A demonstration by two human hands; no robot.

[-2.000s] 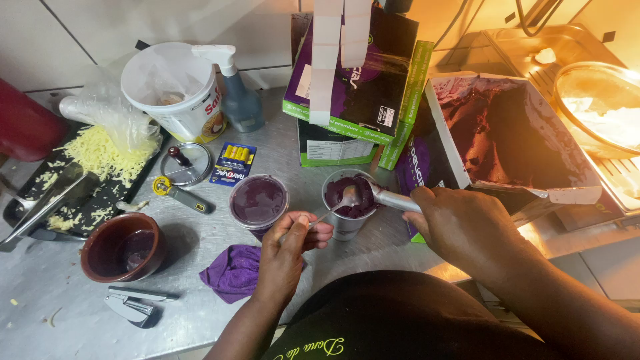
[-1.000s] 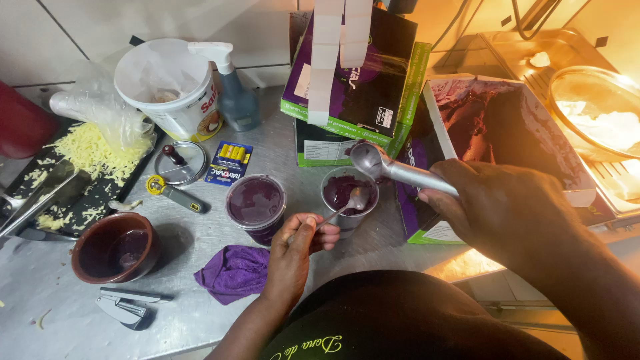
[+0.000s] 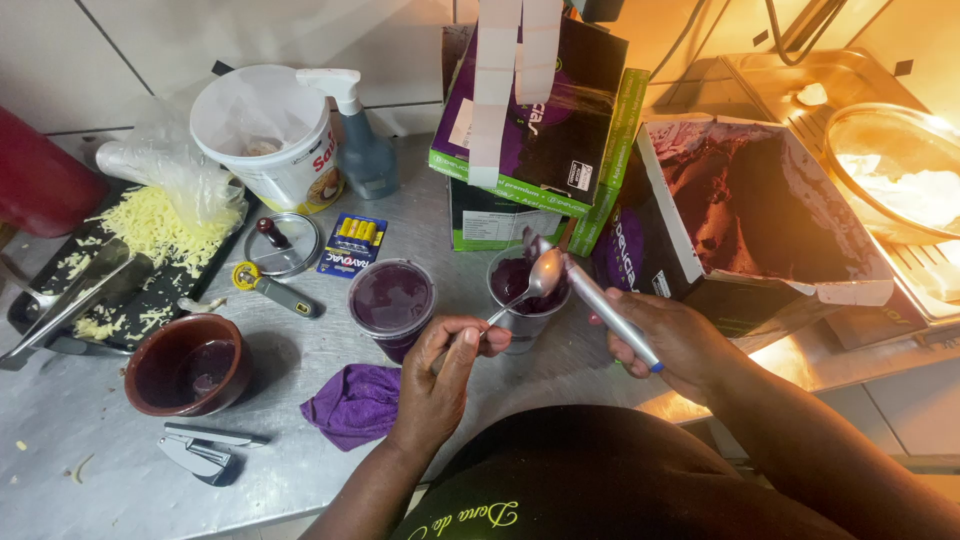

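Note:
My left hand [image 3: 456, 354] grips a metal spoon [image 3: 544, 274], whose bowl is raised over a clear plastic cup of dark purple açaí [image 3: 517, 285]. In my right hand [image 3: 660, 337] is the handle of an ice-cream scoop [image 3: 615, 313]; its purple-smeared head is tilted over the same cup and touches or nearly touches the spoon. A second cup [image 3: 391, 296], filled with purple açaí, stands to the left of it. A purple cloth [image 3: 354, 405] lies beside my left wrist.
An open box of açaí [image 3: 750, 217] stands right, stacked boxes [image 3: 525, 127] behind the cups. Leftward are a brown bowl [image 3: 187, 366], garlic press [image 3: 206, 450], can opener [image 3: 276, 291], battery pack [image 3: 352, 244], lid [image 3: 281, 244], bucket [image 3: 262, 135], spray bottle [image 3: 366, 154] and a tray of shredded cheese [image 3: 142, 307].
The spoon has come up out of the right cup. The scoop, held above the cup with its bowl facing up one second ago, has turned and dropped closer to the spoon.

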